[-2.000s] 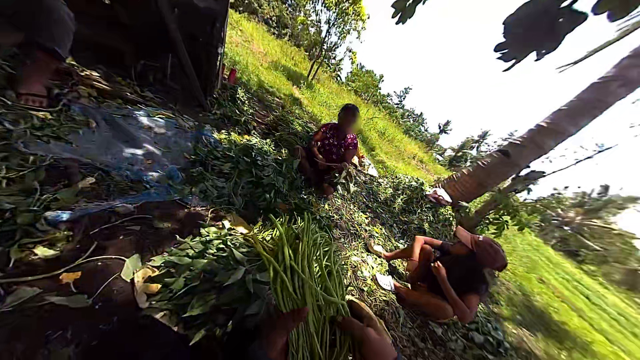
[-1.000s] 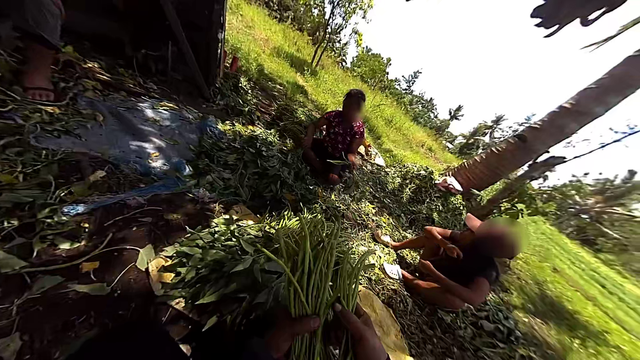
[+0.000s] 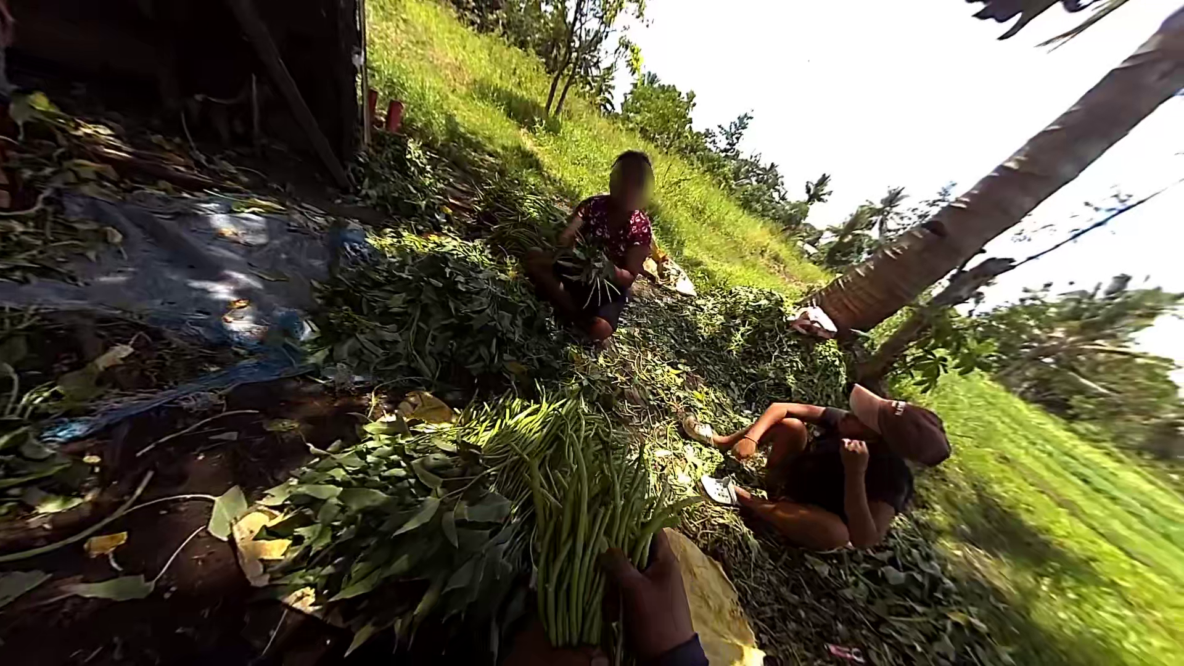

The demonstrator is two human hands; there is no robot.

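A thick bundle of long green stalks (image 3: pixel 578 527), which look like leaf stems or long beans, stands at the bottom centre. My right hand (image 3: pixel 652 592) grips its right side, thumb toward the front. Low at the bottom edge, my left hand (image 3: pixel 550 645) is dark and partly cut off, against the bundle's lower end. More green stalks (image 3: pixel 518 435) lie just behind the bundle. Left of it is a heap of broad green leaves (image 3: pixel 398 527). A yellowish sheet or sack (image 3: pixel 712 601) lies right of my right hand.
A seated person (image 3: pixel 610 240) in a patterned top holds leafy stems beyond the heap. Another person (image 3: pixel 832 472) in a cap sits at right, near a leaning palm trunk (image 3: pixel 999 176). A plastic sheet (image 3: pixel 176 259) lies at left, beside a dark shelter with a slanted post (image 3: pixel 291 92).
My hands stay at the bundle at the bottom of the view. The person in the cap has raised a hand near the chin. The person in the patterned top now holds up a leafy bunch.
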